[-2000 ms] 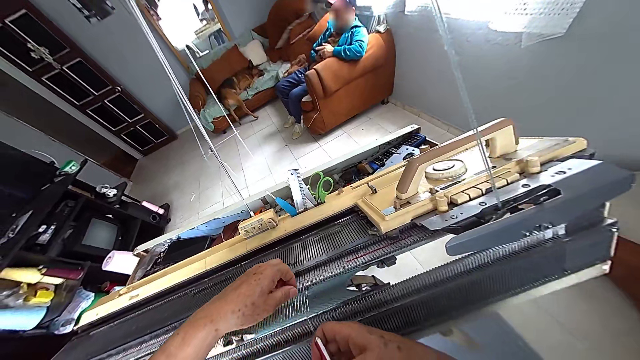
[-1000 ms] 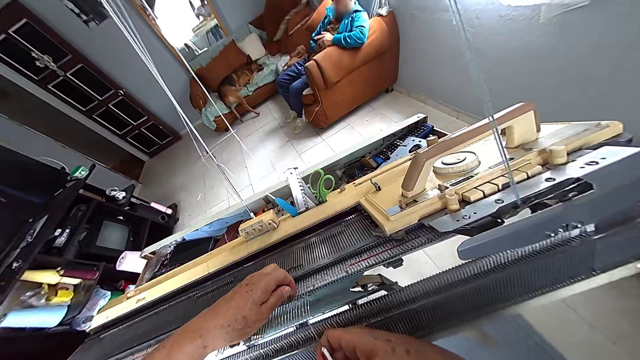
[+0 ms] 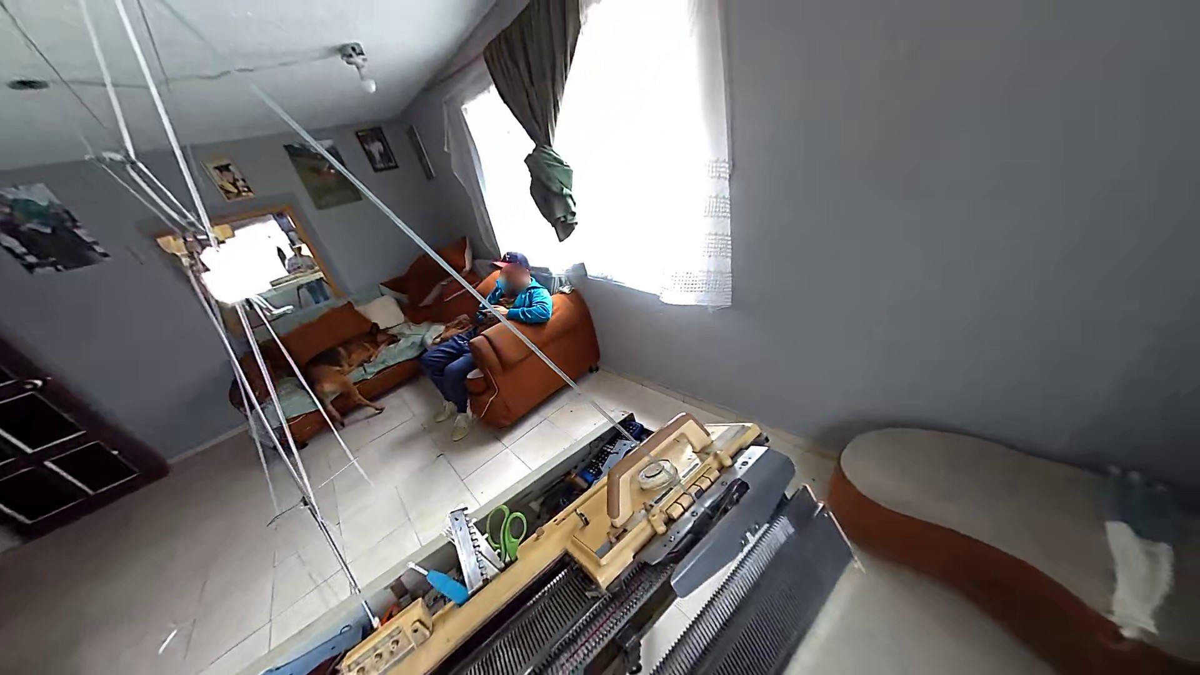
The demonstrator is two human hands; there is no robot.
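Note:
Neither of my hands is in the frame of now. A knitting machine with two needle beds [image 3: 544,623] runs from the bottom edge toward the right. Its beige carriage [image 3: 647,497], with a brown handle and a round dial, sits at the bed's far end. White yarn strands [image 3: 281,403] come down from a yarn mast to the machine's back edge. Green-handled scissors [image 3: 506,532], a blue-handled tool [image 3: 441,583] and a metal comb-like piece [image 3: 473,548] lie in the tray behind the beds.
Across the tiled floor [image 3: 403,441], a person [image 3: 525,305] sits on an orange-brown armchair [image 3: 539,366]. A dog [image 3: 342,370] lies on the sofa beside them. A brown and cream upholstered seat [image 3: 937,506] stands at the right. A dark door [image 3: 66,450] is at the left.
The view has swung up and to the right. Both hands, earlier over the needle beds, are out of the frame. The carriage remains at the far end of the machine.

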